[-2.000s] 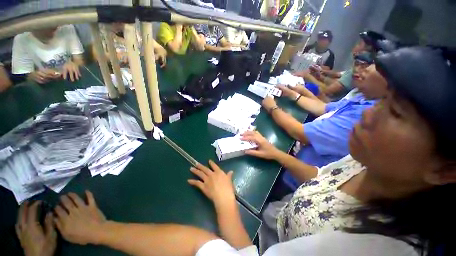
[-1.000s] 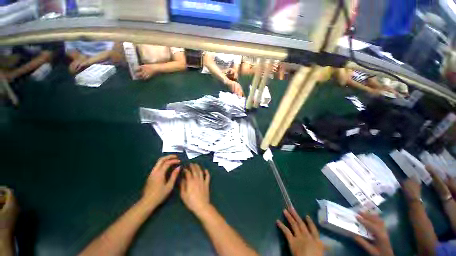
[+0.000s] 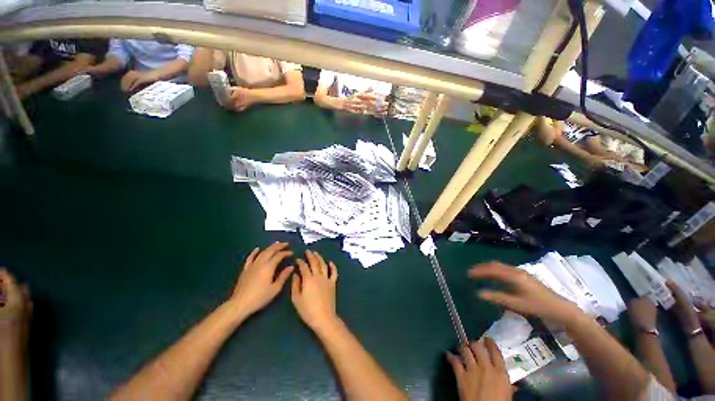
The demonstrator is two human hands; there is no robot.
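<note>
My left hand (image 3: 263, 276) and my right hand (image 3: 315, 290) rest palm down on the dark green tabletop (image 3: 141, 235), side by side at lower centre, thumbs close together. Fingers are slightly spread. I see nothing held; what lies under the palms is hidden. Just beyond my hands lies a large loose heap of folded printed leaflets (image 3: 337, 196), not touched by me.
Pale slanted posts (image 3: 474, 172) and a metal seam (image 3: 445, 290) stand right of the heap. A neighbour's hands (image 3: 517, 291) are over white cartons (image 3: 580, 282) at right. Dark items (image 3: 533, 211) lie behind. A shelf (image 3: 274, 51) hangs above. Another hand (image 3: 12, 301) shows at far left.
The view has swung from the right-hand neighbours to the heap. My hands stay on the table. The neighbour's hand has lifted and reached across, and the near carton now lies lower left of it.
</note>
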